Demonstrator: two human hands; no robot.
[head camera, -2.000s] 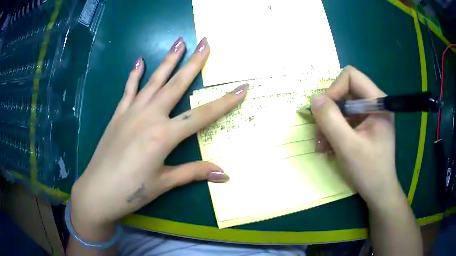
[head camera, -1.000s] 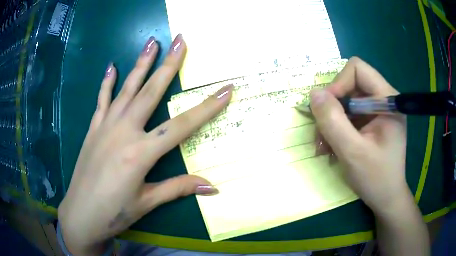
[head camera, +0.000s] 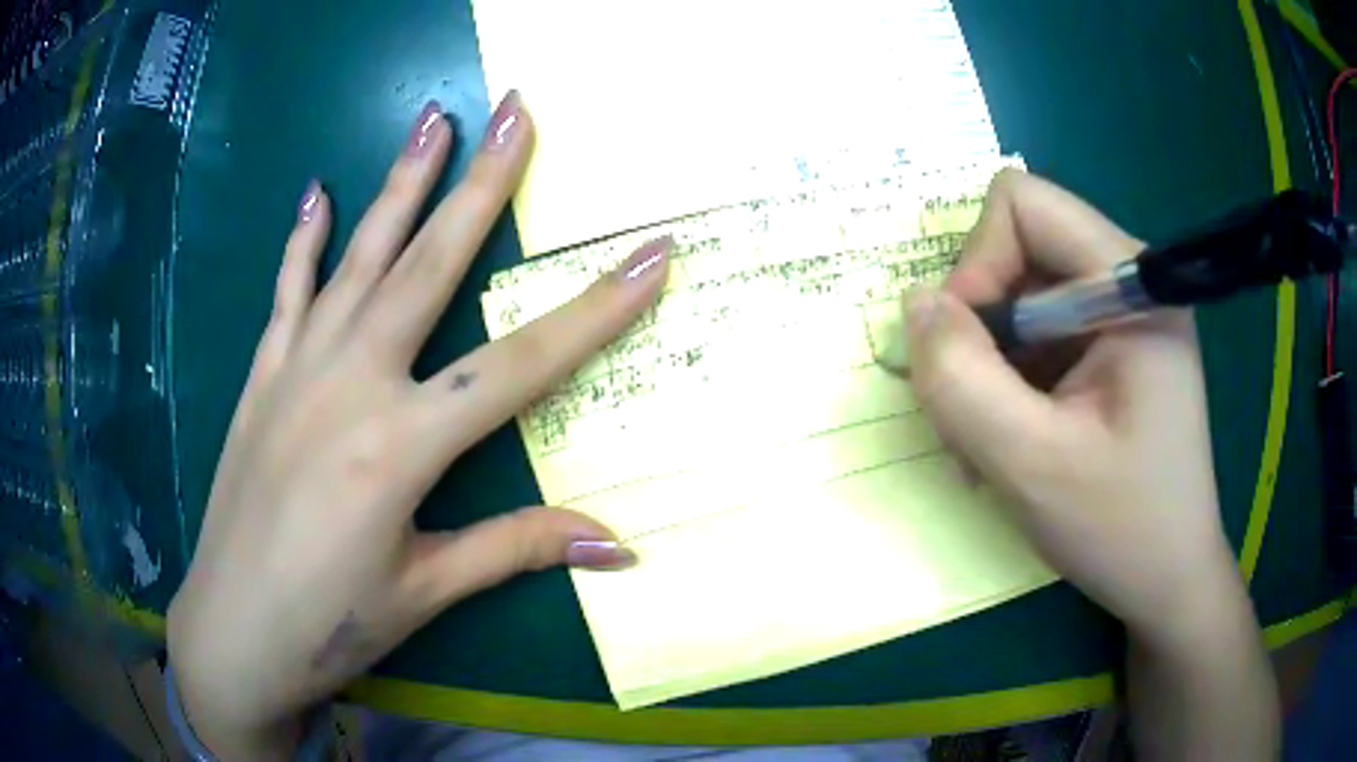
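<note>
The pale yellow form slips lie tilted on the green mat, with ruled lines and small handwriting on their upper part. A white sheet lies just above them. My left hand is bare and spread, its index fingertip and thumb on the left part of the slips, its other fingers over the mat and by the white sheet's edge. My right hand grips a gel pen with a clear barrel and black end. The pen tip is at the slips' right part, partly hidden by the fingers.
Clear plastic trays with a white label stand along the left edge. Yellow tape borders the green mat. A thin red wire with a dark part runs down the right edge.
The papers and my left hand appear further left in view. My right hand keeps its grip; the pen has tilted, its black end higher, its tip slightly lower on the slip.
</note>
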